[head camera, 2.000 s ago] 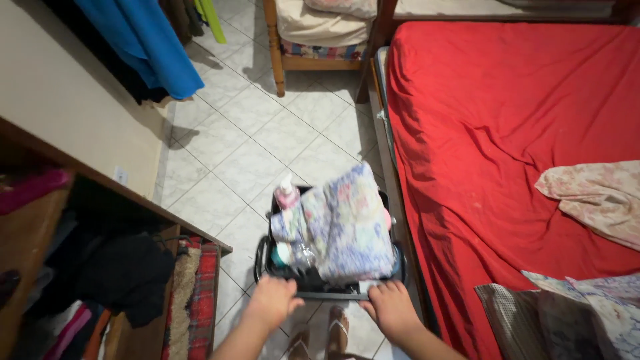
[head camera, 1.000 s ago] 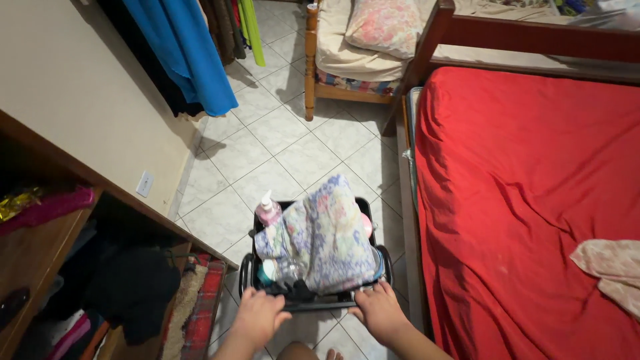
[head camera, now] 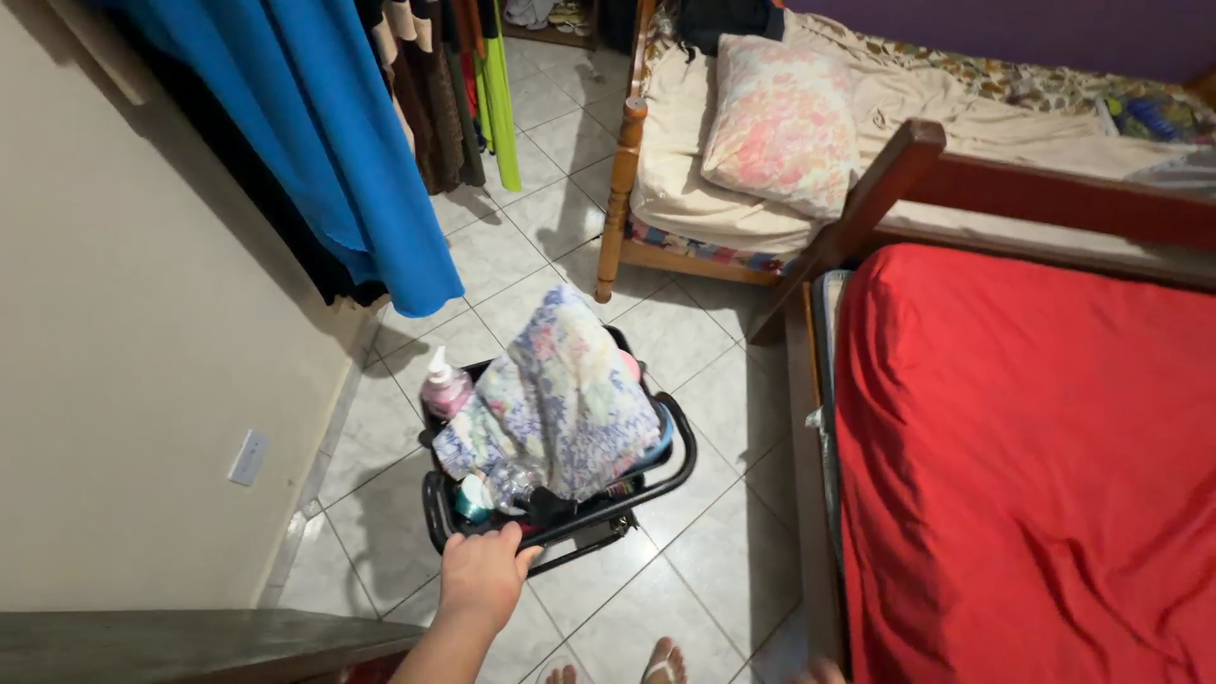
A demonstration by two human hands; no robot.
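Observation:
My left hand (head camera: 486,568) is closed around the black handle bar (head camera: 608,511) of a small cart. In the cart a floral cloth (head camera: 570,399) lies heaped over other items. A pink pump bottle (head camera: 445,385) stands at its left corner, and a teal and white container (head camera: 473,499) sits near the handle beside clear plastic. My right hand (head camera: 819,673) shows only as a blurred bit at the bottom edge, off the handle and near the red bed; its fingers cannot be made out.
A bed with a red sheet (head camera: 1026,456) runs along the right. Ahead is a wooden bed (head camera: 616,204) with a floral pillow (head camera: 784,123). Blue cloth (head camera: 380,190) hangs at the left by the wall. A wooden furniture top (head camera: 190,641) juts in at the lower left.
My right hand has let go of the handle and moved down to the right. The cart has moved forward past the open shelves and now stands turned at an angle. The view has shifted forward.

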